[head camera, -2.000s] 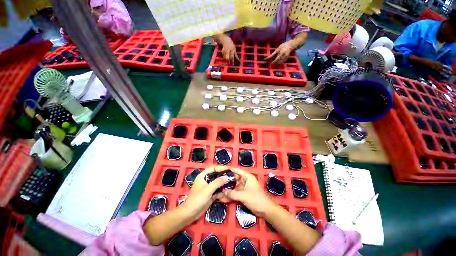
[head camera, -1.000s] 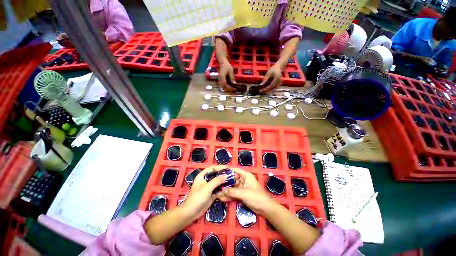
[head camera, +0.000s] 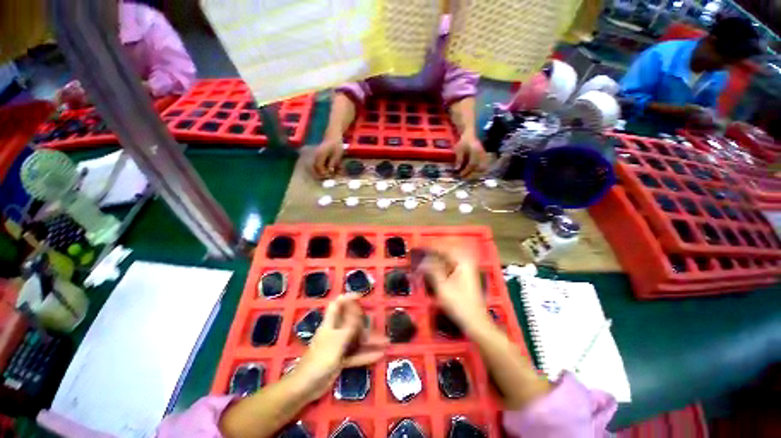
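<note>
The red tray (head camera: 233, 342) lies in front of me with black smartwatch heads in many pockets; one with a pale shine (head camera: 402, 379) lies near its middle. My right hand (head camera: 454, 287) is over the tray's upper right part, slightly blurred, with a dark smartwatch head (head camera: 418, 260) at its fingertips, beside the upper pockets. My left hand (head camera: 338, 338) is over the tray's middle, palm turned inward, fingers apart, with nothing seen in it. The hands and forearms hide some pockets.
White charging discs (head camera: 383, 204) and several dark watch heads lie on the brown board (head camera: 300, 205). Another person's hands (head camera: 469, 157) flank them. A spiral notebook (head camera: 557, 334), small bottle (head camera: 548, 242), dark fan (head camera: 569, 175) and stacked trays (head camera: 638, 257) are right; a large white page (head camera: 141, 342) is left.
My hands have parted. The right moved up and right with the watch head, the left slightly down and left. The view shifted. The other person's hands spread apart, leaving watch heads on the board.
</note>
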